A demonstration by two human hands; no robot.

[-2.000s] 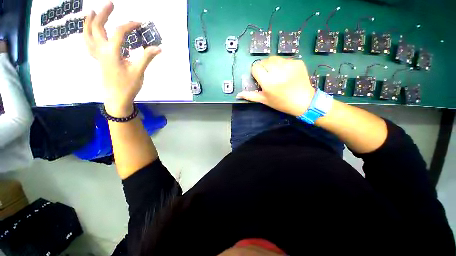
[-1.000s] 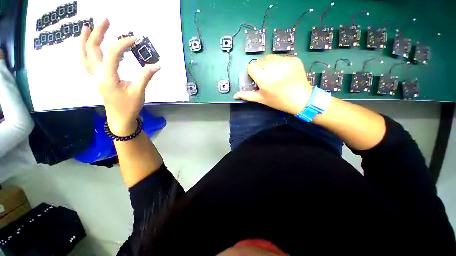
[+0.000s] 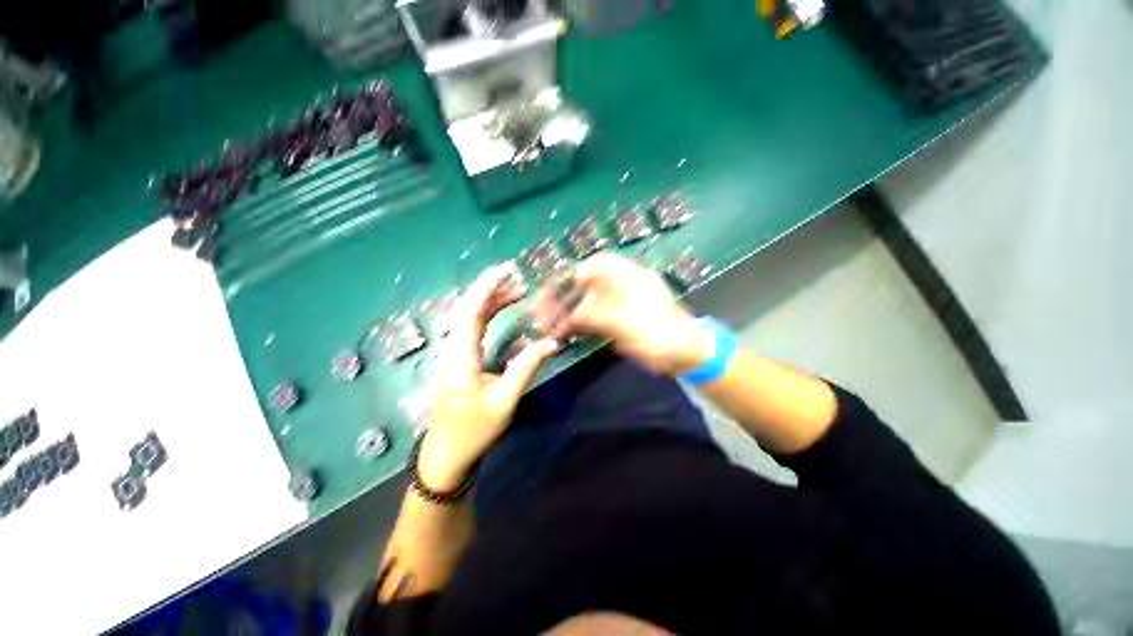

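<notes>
The frame is blurred. My right hand [image 3: 640,317] pinches a dark circuit board module [image 3: 557,302] above the near edge of the green mat. My left hand [image 3: 466,395] is beside it, thumb and fingers curved apart around the module's left side; blur hides whether it touches it. More modules with thin wires [image 3: 634,224] stand in rows on the mat beyond and beside my hands; some are hidden by them. Small round wired parts [image 3: 348,364] lie left of my left hand. Square boards [image 3: 147,450] lie on the white sheet [image 3: 174,360] at left.
A screw feeder [image 3: 516,118] stands beyond the modules. A dark pile of black parts [image 3: 298,143] and clear strips [image 3: 329,205] are at far left. A black tray [image 3: 932,50] is at far right, with a small yellow-and-metal item [image 3: 789,15] near it. The bench edge runs diagonally.
The view has swung right and farther over the bench. My left hand has left the white sheet and come beside my right hand. The two boards it held now lie on the sheet. My right hand has lifted a module.
</notes>
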